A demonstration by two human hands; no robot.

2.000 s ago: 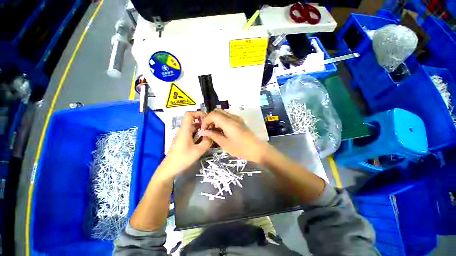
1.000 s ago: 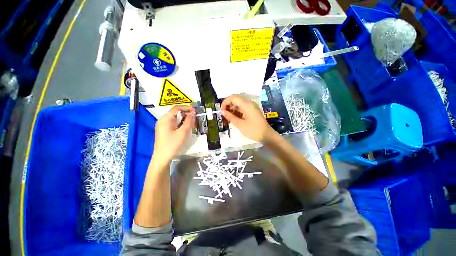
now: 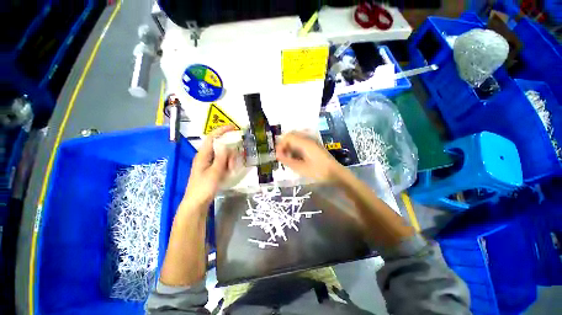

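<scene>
The small dark and silver clamp fixture (image 3: 260, 147) sits at the front of the white machine, with a black upright strip (image 3: 254, 109) running through it. My left hand (image 3: 217, 161) is at the left side of the fixture, blurred, fingers curled. My right hand (image 3: 303, 154) is at its right side, also blurred, fingers bent together. Whether either hand holds a white stick cannot be told. A loose pile of white stick parts (image 3: 274, 214) lies on the grey metal tray (image 3: 246, 261) below the fixture.
A large blue bin (image 3: 74, 215) with white sticks stands at left. A clear plastic bag (image 3: 400, 147) with more sticks is at right, beside a blue stool (image 3: 502, 163). Red-handled scissors (image 3: 373, 16) lie on the white ledge behind. A control panel (image 3: 329, 126) is right of the machine.
Two seconds ago my hands met over the fixture; one second ago they were apart with a white stick across it. Now they remain on either side, and no stick is clearly visible there.
</scene>
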